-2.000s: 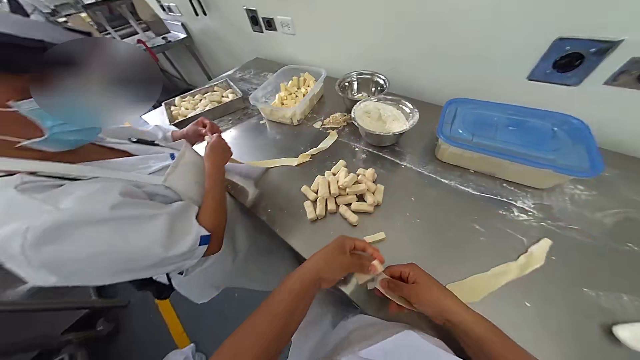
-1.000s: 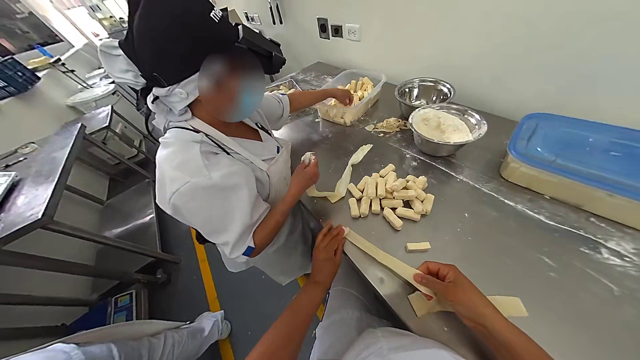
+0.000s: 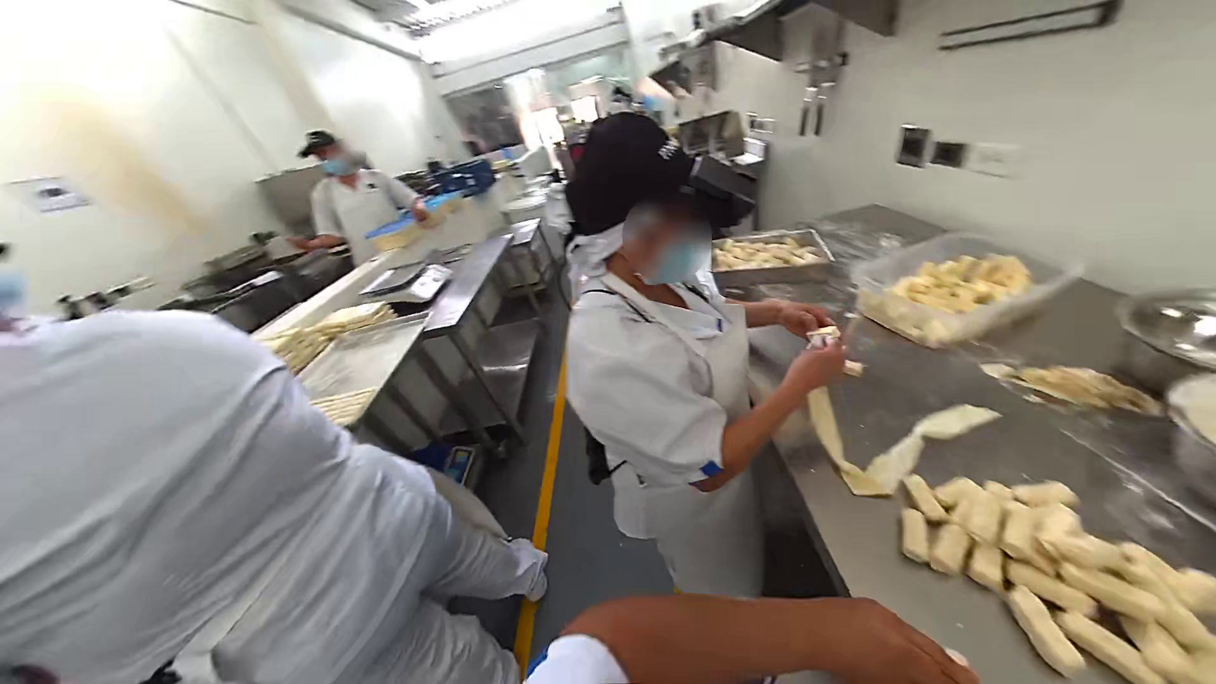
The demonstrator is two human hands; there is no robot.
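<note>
My left hand (image 3: 888,646) reaches in at the bottom edge, palm down over the steel table; its fingers are blurred and partly cut off, so what it holds cannot be told. My right hand is out of view. Just beyond my left hand lies a pile of short pale sticks (image 3: 1045,541), cheese or dough. A long flat dough strip (image 3: 898,461) lies twisted farther along the table, one end hanging from a co-worker's hands (image 3: 822,356), which hold a small pale piece.
A plastic tub of sticks (image 3: 883,318), a metal tray (image 3: 817,271), dough scraps (image 3: 1092,388) and a steel bowl (image 3: 1173,328) stand along the table. A co-worker (image 3: 655,380) stands at its edge; another person's white-clad back (image 3: 180,494) fills the left.
The view has swung strongly left and up. My right hand and the strip it held have left the view. The co-worker's hand has come away from the tub, and both hands are together.
</note>
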